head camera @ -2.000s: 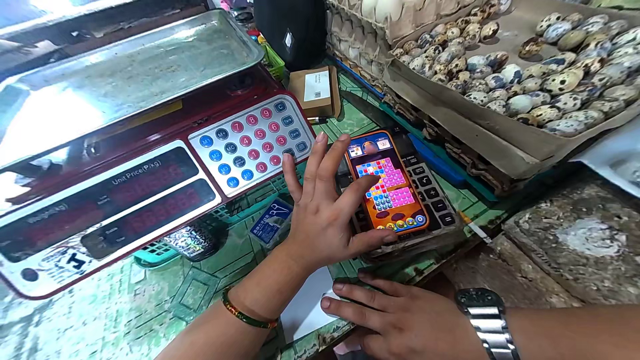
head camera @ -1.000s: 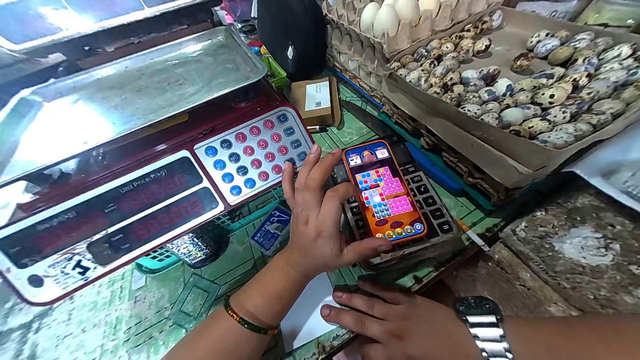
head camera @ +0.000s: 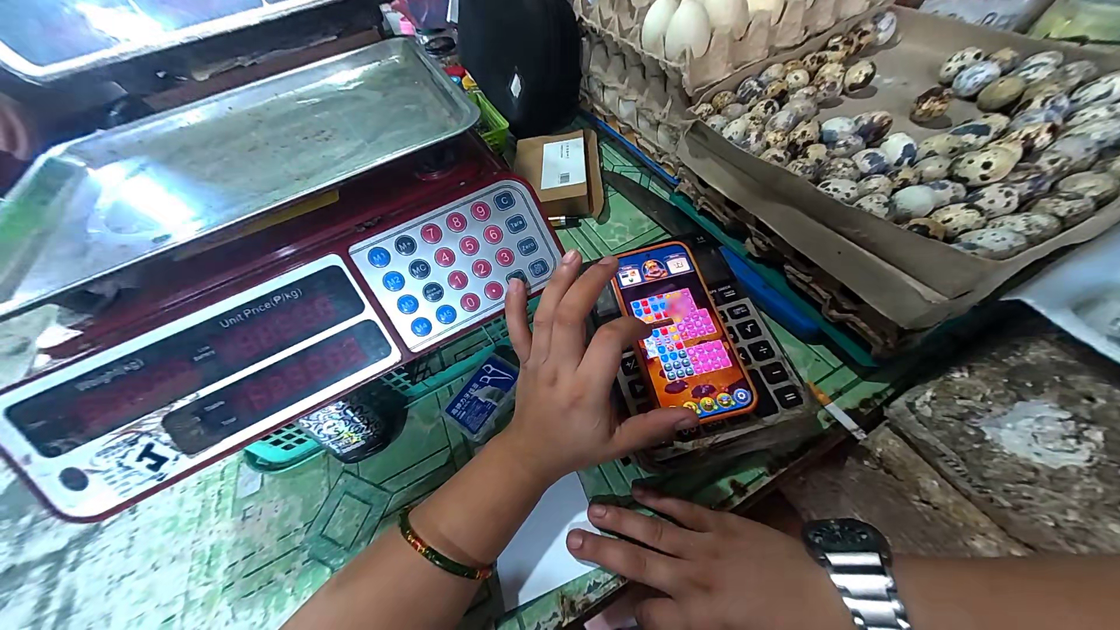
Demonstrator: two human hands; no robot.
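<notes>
A smartphone in an orange case [head camera: 713, 354] lies face up on a desk calculator [head camera: 770, 363], its lit screen showing a colourful tile game. My left hand [head camera: 569, 394], with a beaded bracelet on the wrist, spreads over the phone's left side. Its index fingertip is at the left part of the screen and its thumb at the lower edge; the other fingers are raised to the left. My right hand [head camera: 726, 560], below the phone, rests palm down by the table edge with fingers apart, near a white paper sheet [head camera: 547, 542]. It wears a metal watch [head camera: 853, 560].
A red digital scale [head camera: 350, 236] with a metal pan [head camera: 262, 131] stands at left. Brown cardboard [head camera: 805, 210] holds speckled quail eggs at right, beside stacked egg trays [head camera: 639, 79]. A small cardboard box [head camera: 560, 171], a blue packet [head camera: 481, 398] and a cigarette [head camera: 838, 411] lie nearby.
My left index finger was off the screen's left edge one second ago and is over the screen again. The game tiles have changed somewhat. My right hand stays in about the same place.
</notes>
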